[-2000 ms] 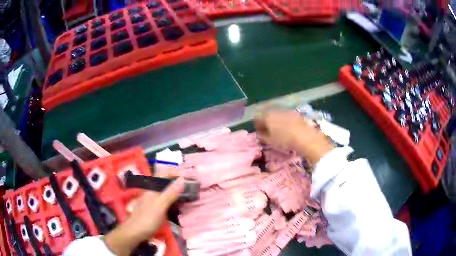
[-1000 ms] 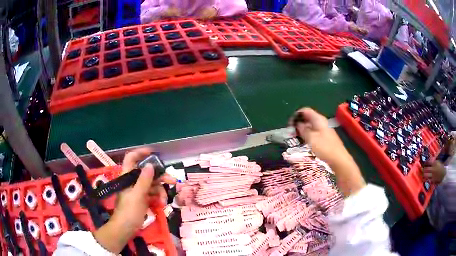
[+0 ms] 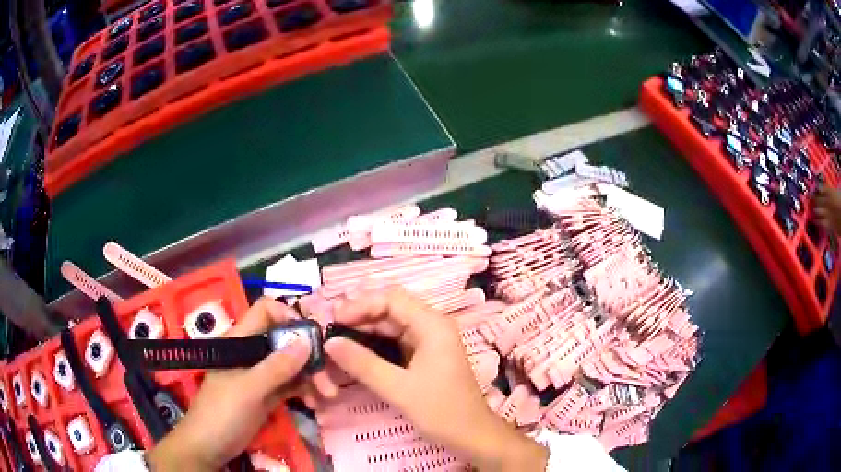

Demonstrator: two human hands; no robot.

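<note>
My left hand (image 3: 240, 396) holds a smartwatch body (image 3: 297, 345) with its thumb on it. A long black strap with a row of holes (image 3: 198, 353) is on the watch's left side and points left. My right hand (image 3: 415, 369) pinches a short black strap half (image 3: 369, 342), mostly hidden by the fingers, at the watch's right side. Whether it is seated in the case cannot be told. The hands are close together above the right edge of the red compartment tray (image 3: 226, 281), which holds white cases and strapped black watches.
Pink straps (image 3: 406, 272) lie in a large pile right of the hands, shorter pink ones (image 3: 618, 295) farther right. A blue pen or stick (image 3: 277, 286) and white paper (image 3: 297, 271) lie behind. A raised green platform (image 3: 249, 147) bears a red tray (image 3: 221, 69). Another tray (image 3: 738, 217) holds watches at right; a person's hand (image 3: 827, 207) is there.
My right hand has come back from beyond the pink pile to the watch, with a short black strap half. The watch now lies level, and the view has tilted downward.
</note>
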